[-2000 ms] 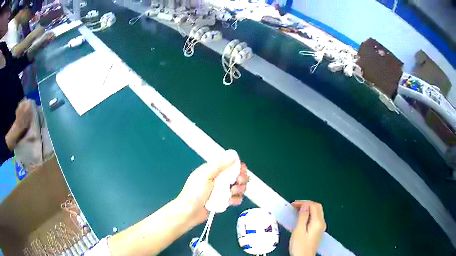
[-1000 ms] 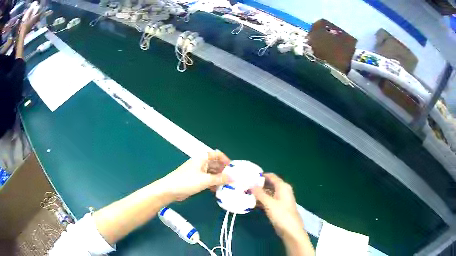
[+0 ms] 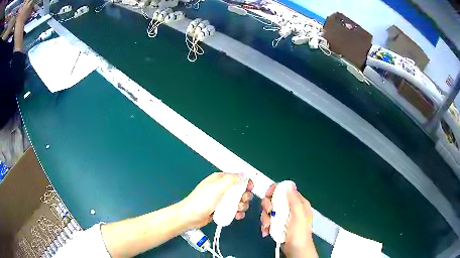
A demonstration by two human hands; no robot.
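Note:
My left hand [image 3: 214,199] is closed around a white oval housing [image 3: 229,205], with pale cords hanging below it. My right hand [image 3: 295,216] holds another white housing [image 3: 280,209] with a small blue mark and a cord hanging down. The two hands are side by side and apart, over the near bench edge by the pale rail. A further white unit with a blue band [image 3: 197,239] lies on the green bench below my left forearm, partly hidden by it.
A pale rail [image 3: 176,126] parts the bench from the green belt [image 3: 242,116]. An open carton [image 3: 22,194] with rows of units stands lower left. White sheets [image 3: 63,63] lie upper left, another [image 3: 355,247] lower right. Grouped units [image 3: 199,30] rest on the far rail. A person's arm [image 3: 20,30] shows upper left.
The hands met on a white-and-blue lump of housings one second ago; now they are apart, each with a housing. The lying unit is now mostly covered by my left forearm.

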